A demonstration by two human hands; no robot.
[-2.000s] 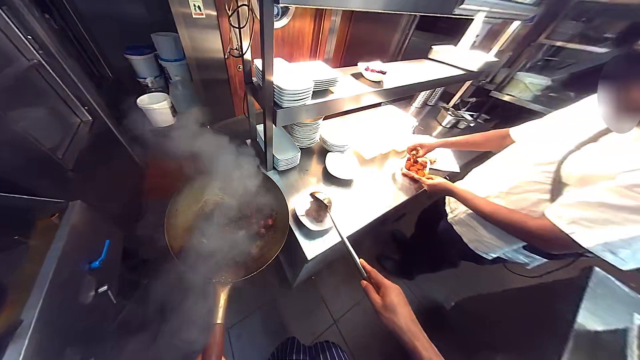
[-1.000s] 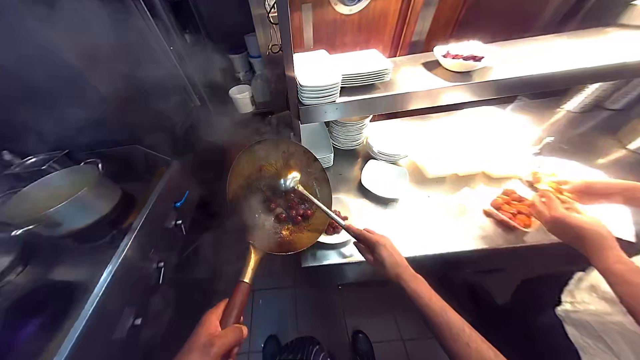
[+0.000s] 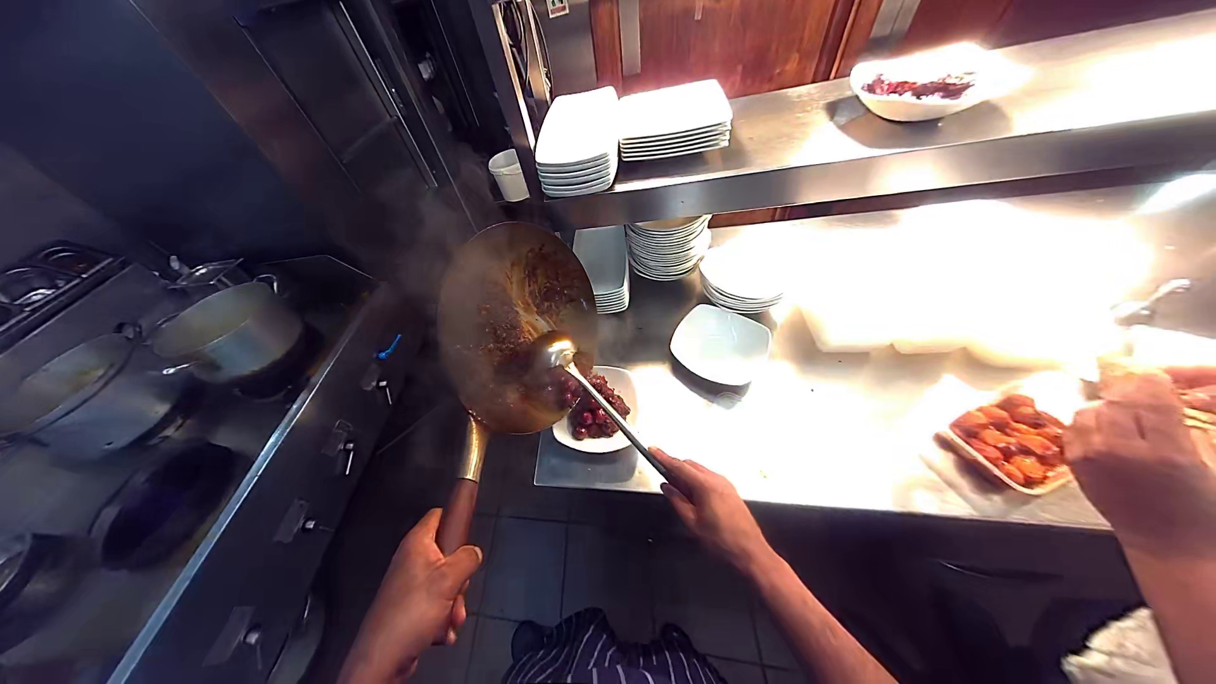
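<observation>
My left hand (image 3: 427, 584) grips the wooden handle of a steaming wok (image 3: 484, 304), which is tilted toward a white dish (image 3: 622, 380) at the steel counter's left end. My right hand (image 3: 708, 503) holds the long handle of a metal ladle (image 3: 560, 356); its bowl is at the wok's lower right edge. Dark reddish, glossy pieces of food (image 3: 594, 413) lie in the dish, partly behind the ladle handle. Brown sauce and bits coat the inside of the wok. An unfilled white bowl (image 3: 720, 344) stands to the right of the dish.
Stacked white plates (image 3: 665, 249) stand under and on the steel shelf (image 3: 788, 176), which also bears a bowl of red food (image 3: 917, 90). At right, a co-worker's hand (image 3: 1140, 456) is beside a tray of orange-red pieces (image 3: 1016, 442). Pots (image 3: 228, 328) sit on the stove at left.
The wok was level over the stove side two seconds ago; now it is tipped at the dish. The ladle has moved from the dish into the wok, then to its edge. Dark food now heaps in the dish.
</observation>
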